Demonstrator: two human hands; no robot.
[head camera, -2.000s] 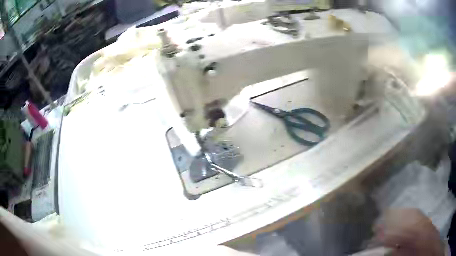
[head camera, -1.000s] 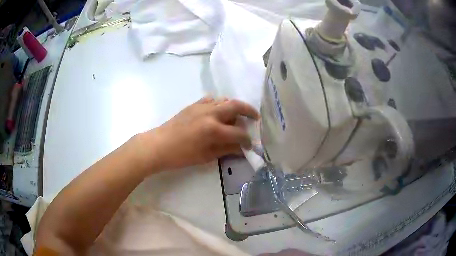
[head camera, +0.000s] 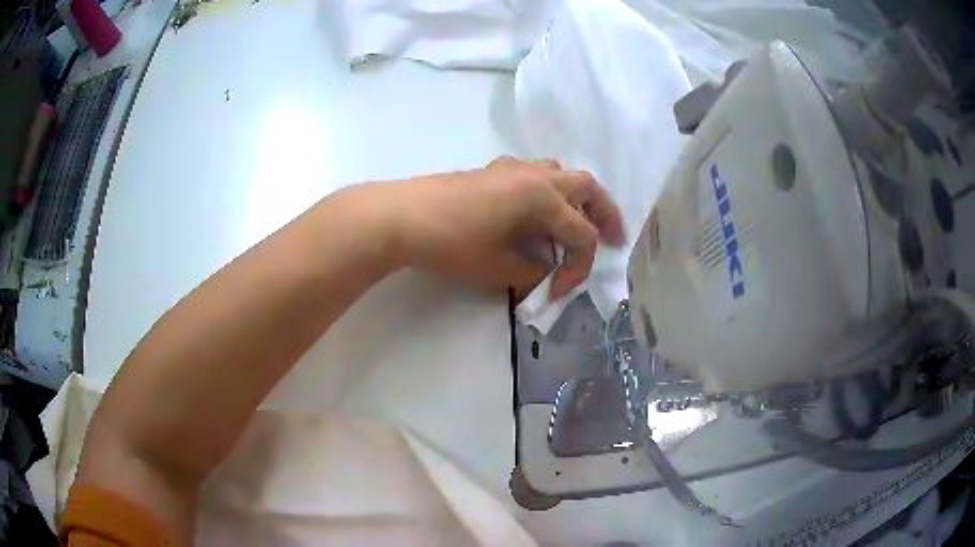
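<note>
My left hand (head camera: 535, 230) pinches the edge of a white fabric piece (head camera: 609, 118) between thumb and fingers, just left of the presser foot (head camera: 622, 342). The fabric runs from the fingers back behind the machine head. The sewing machine (head camera: 748, 235), off-white with blue JUKI lettering, stands at the right. Its metal needle plate (head camera: 588, 415) is bare in front of the hand. A cream fabric piece (head camera: 321, 470) lies at the near edge, under my forearm. My right hand is not in view.
A thin curved metal bar (head camera: 674, 483) extends from the foot toward the near edge. A pink thread cone (head camera: 94, 26) stands at the far left beyond the table (head camera: 267, 139). More white cloth (head camera: 428, 32) lies at the far edge.
Two seconds ago no hand was at the foot and scissors lay behind the machine arm. My left hand came in holding white fabric; the view has shifted closer to the machine head.
</note>
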